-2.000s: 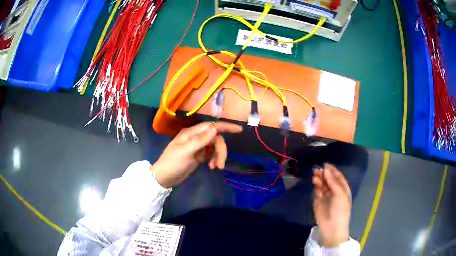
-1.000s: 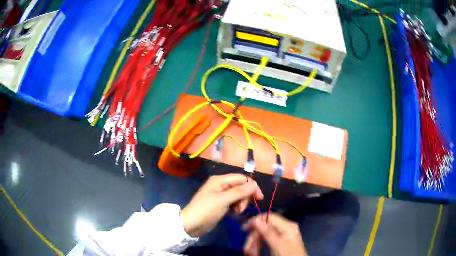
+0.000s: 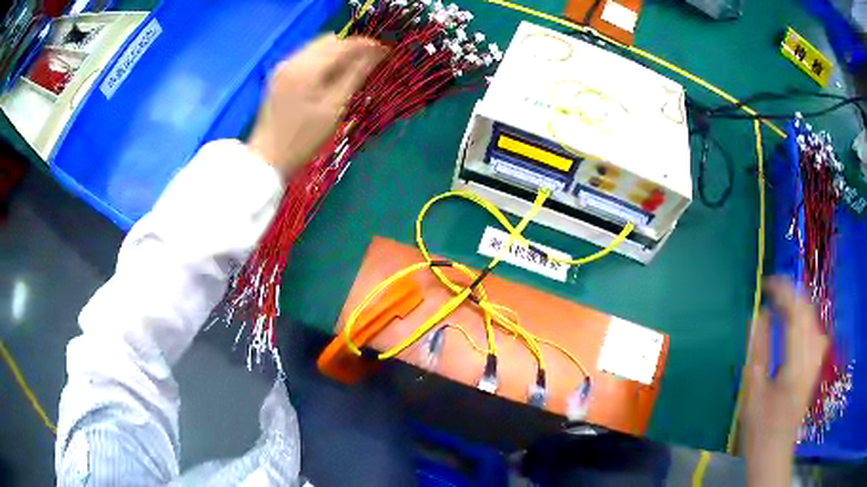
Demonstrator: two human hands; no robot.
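My left hand (image 3: pixel 309 95) is over the upper left part of a large pile of red wire harnesses (image 3: pixel 318 176); its fingertips are at the wires, and blur hides whether they grip any. White connector housings (image 3: pixel 456 38) show at the pile's top end. My right hand (image 3: pixel 787 366) is blurred at the left edge of the right blue bin, beside the red harness bundle (image 3: pixel 819 228); I cannot tell whether it holds anything. The test sockets (image 3: pixel 537 394) lie along the front of the orange-brown fixture board (image 3: pixel 456 354), with no harness wires seen on them.
The cream-white tester (image 3: pixel 589 105) with a lit yellow display stands behind the board. Yellow test leads (image 3: pixel 428 195) loop over the board. A left blue bin (image 3: pixel 181 105), a right blue bin (image 3: pixel 851 333) and a black cord (image 3: pixel 708 162) flank the mat.
My hands have parted from the wires below the sockets; the left moved up-left to the pile, the right to the right bin. Those wires are gone from the sockets. The view has shifted up.
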